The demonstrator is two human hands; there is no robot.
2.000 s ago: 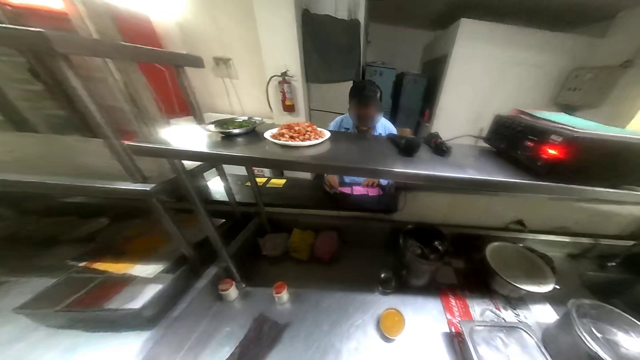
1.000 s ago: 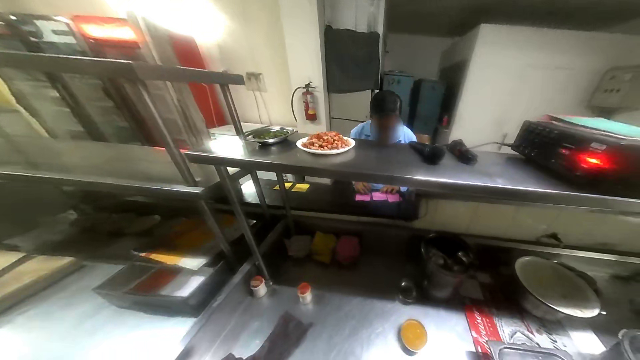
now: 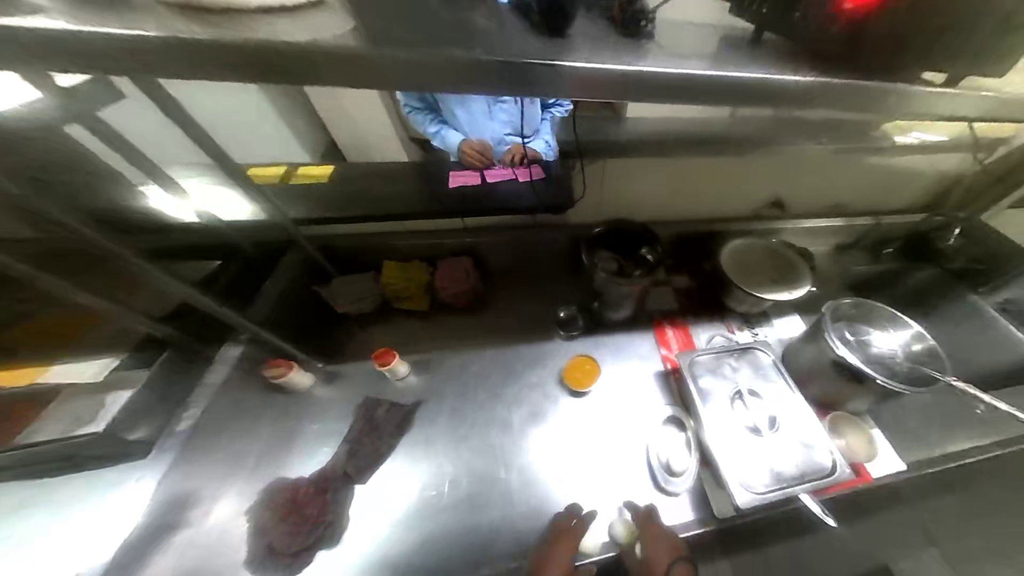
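At the bottom of the head view, my left hand [image 3: 562,538] is over the front edge of the steel counter [image 3: 448,472], fingers curled, beside a small pale piece. My right hand [image 3: 658,540], with a dark band at the wrist, has its fingertips against a small whitish rounded item [image 3: 622,530], perhaps a peeled onion or garlic; glare blurs it. An oval steel dish [image 3: 673,450] lies just beyond the right hand. Farther back stands a small bowl of orange-yellow contents [image 3: 582,373]. A crumpled dark cloth [image 3: 300,520] lies to the left.
A lidded steel pan [image 3: 764,416] and a large pot with a glass-like lid or bowl [image 3: 884,344] stand right. Two red-topped containers [image 3: 390,364] sit left. Cloth bundles [image 3: 406,284] lie behind. A steel shelf [image 3: 480,72] crosses above; beyond it, a person's hands [image 3: 498,154] are near pink slips [image 3: 496,174].
The view has tilted down strongly to the counter. Both my hands and the whitish item now show at the bottom; neither hand was visible in the earlier frames.
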